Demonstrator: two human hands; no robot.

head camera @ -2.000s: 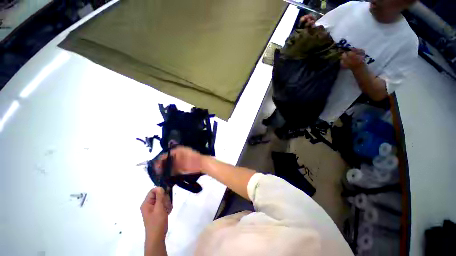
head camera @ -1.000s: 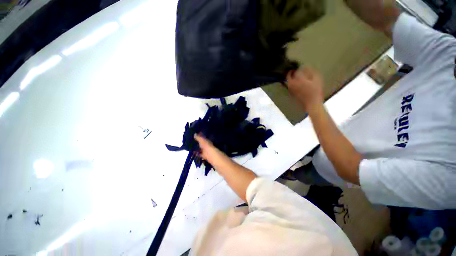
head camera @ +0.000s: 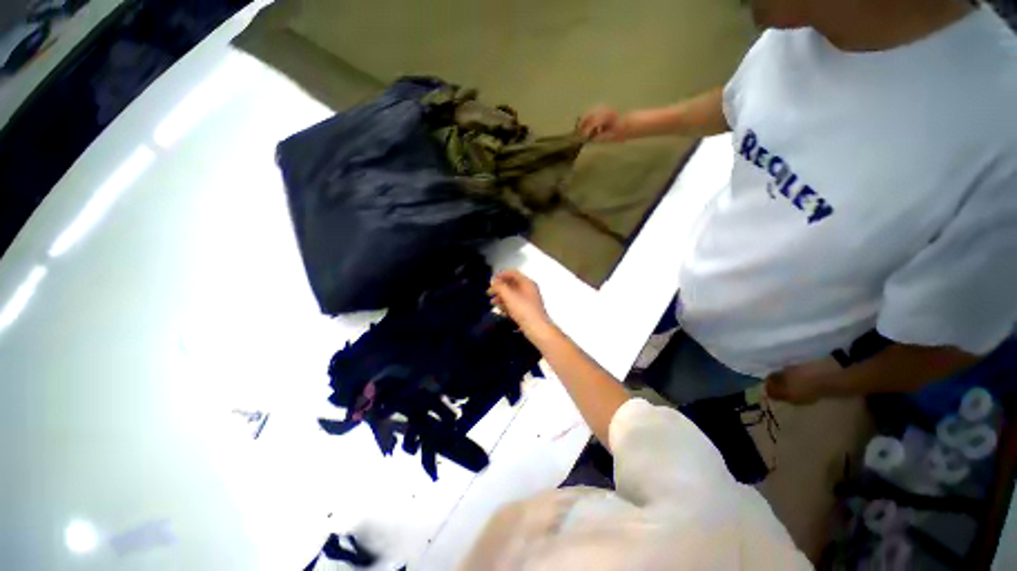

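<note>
A tangled black strip pile (head camera: 429, 351) lies on the white table, with loose ends toward me and a small pink spot at its left. My right hand (head camera: 515, 299) is at the pile's upper right edge, fingers bent; whether it grips a strip is unclear. My left hand is out of the picture. A short piece of black strip (head camera: 344, 549) shows at the bottom edge. A black plastic bag (head camera: 357, 195) lies against the pile's far side, with crumpled olive fabric strips (head camera: 491, 145) at its mouth.
A co-worker (head camera: 825, 190) stands at the right, one hand on the olive strips. The olive fabric lay (head camera: 658, 56) covers the table's far part. Small scraps (head camera: 254, 422) lie left of the pile. White rolls (head camera: 883, 452) are under a neighbouring table.
The black bag, held up over the table before, now lies beside the pile. My right hand has moved from the pile's left side to its upper right. My left hand has left the view.
</note>
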